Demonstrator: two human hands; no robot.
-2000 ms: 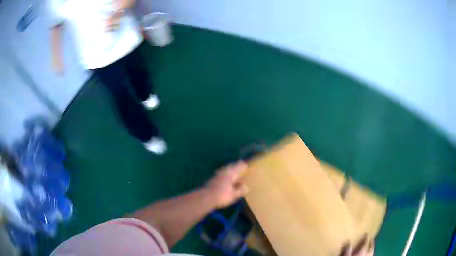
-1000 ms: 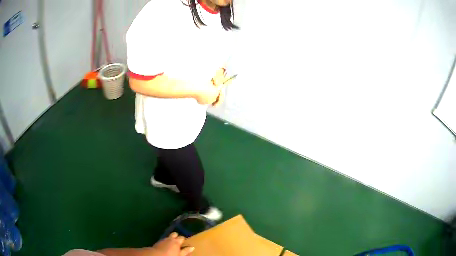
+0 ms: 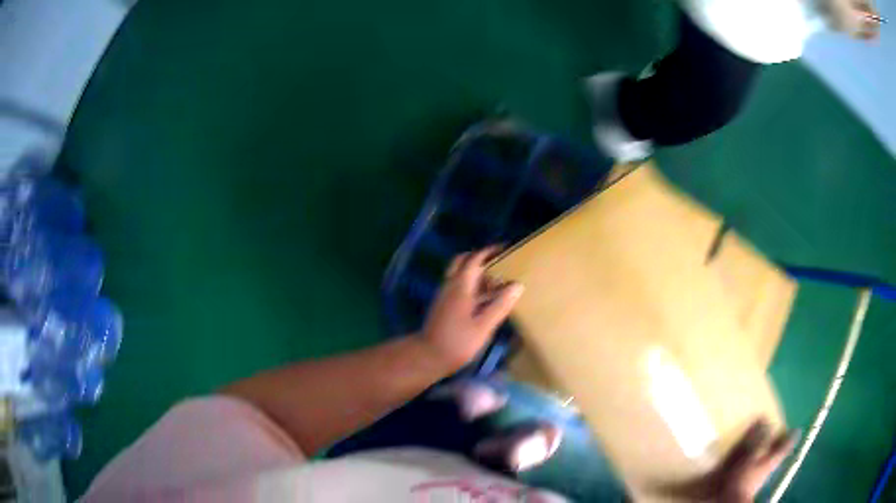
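A brown cardboard carton (image 3: 629, 295) is held tilted in front of me, above the blue trolley (image 3: 422, 236). My left hand (image 3: 472, 305) grips its upper left edge. My right hand (image 3: 752, 462) is on its lower right end, blurred and partly cut off by the bottom edge. A bright glare strip shows on the carton's top. Another brown carton (image 3: 776, 305) lies partly hidden beneath and to the right of it. The trolley's slatted deck shows at the left of the held carton.
A person in dark trousers (image 3: 688, 83) stands just beyond the carton. Blue water bottles (image 3: 64, 285) are clustered at the far left. The trolley's push handle (image 3: 835, 373), with a pale crossbar, is at the right. My own feet are below the carton.
The view has tipped down, so the carton, trolley deck and both hands show more fully. The person now appears at the upper right. The left hand still holds the carton's edge.
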